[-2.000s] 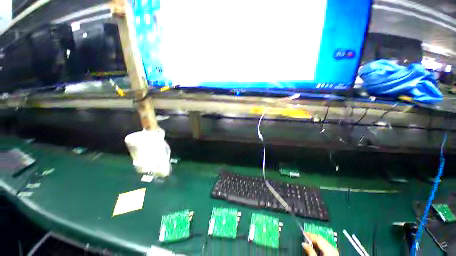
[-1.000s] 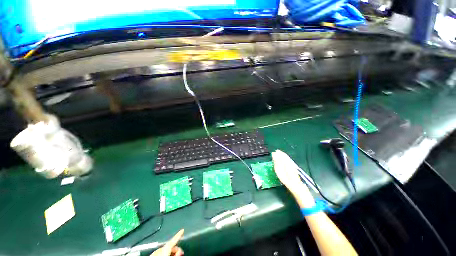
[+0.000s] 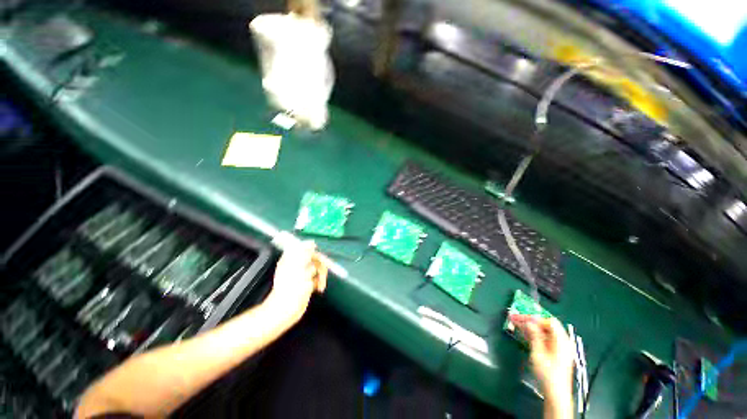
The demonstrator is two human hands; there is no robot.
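Note:
Four green circuit boards lie in a slanting row on the green bench: the leftmost [image 3: 323, 214], the second [image 3: 397, 238], the third [image 3: 455, 272] and the rightmost [image 3: 527, 304]. Thin black leads show by their front edges. My right hand [image 3: 547, 340] has its fingertips on the front edge of the rightmost board, thumb and fingers close together. My left hand [image 3: 300, 274] is at the bench's front edge, below the leftmost board, with fingers curled; blur hides whether it holds anything. A pale cable [image 3: 514, 237] hangs across the keyboard to the rightmost board.
A black keyboard [image 3: 479, 225] lies behind the boards. A black tray [image 3: 256, 278] with rows of boards is at lower left. A yellowish square [image 3: 252, 150] and white bundle [image 3: 299, 69] are behind left. White strips [image 3: 454, 331] lie in front; a black scanner [image 3: 653, 383] is right.
The view has swung left and tilted, bringing the tray into view. My left hand has come further in, to the bench edge near the leftmost board. My right hand remains at the rightmost board.

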